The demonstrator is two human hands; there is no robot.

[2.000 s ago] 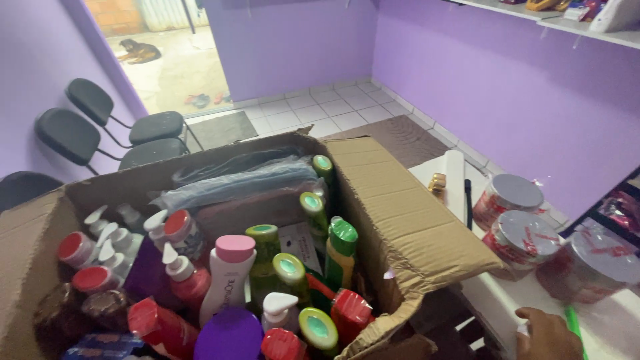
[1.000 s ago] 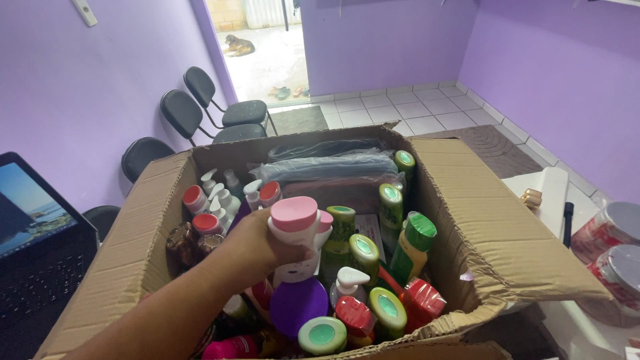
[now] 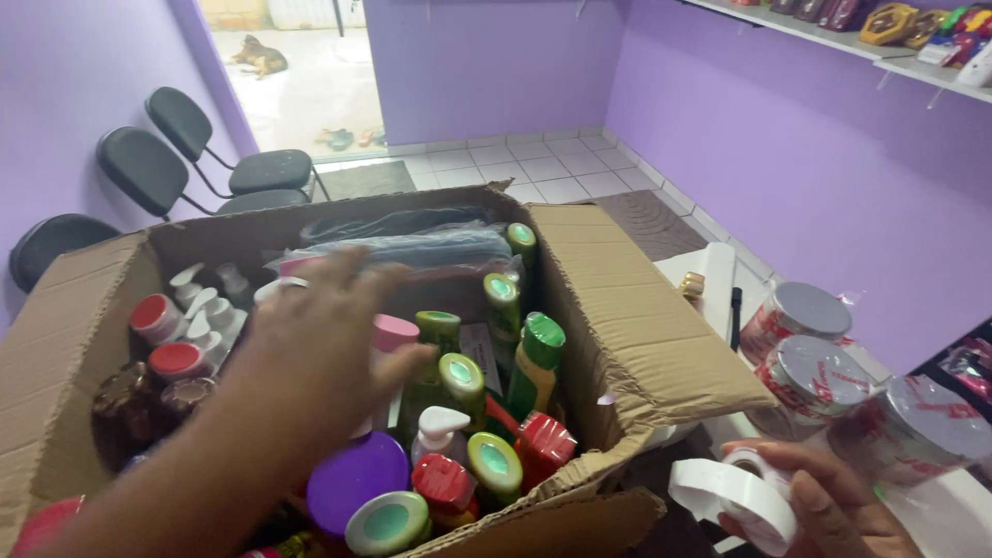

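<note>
My left hand [image 3: 325, 333], blurred, is over the open cardboard box [image 3: 651, 318], its fingers spread above the bottles; a bottle with a pink cap [image 3: 394, 332] is just beside its thumb. Whether its palm touches anything is hidden. Outside the box at lower right, my right hand [image 3: 821, 496] holds a roll of white tape or labels [image 3: 732, 496]. Upright in the box are green-capped bottles [image 3: 460, 376], a white pump bottle [image 3: 440, 434], a purple lid [image 3: 358, 480], red-capped containers [image 3: 157, 318] and plastic-wrapped packs [image 3: 411, 248].
Wrapped round tubs [image 3: 810, 376] stand on the white table [image 3: 717, 271] at right, near a black pen-like item [image 3: 735, 318]. Dark chairs [image 3: 178, 155] line the left wall. A shelf [image 3: 814, 43] with products hangs at upper right. A dog [image 3: 260, 58] lies outside the doorway.
My left hand held a pink-capped bottle over the box a second ago; now its fingers are spread. My right hand, out of view then, now shows a white roll. The view has swung right.
</note>
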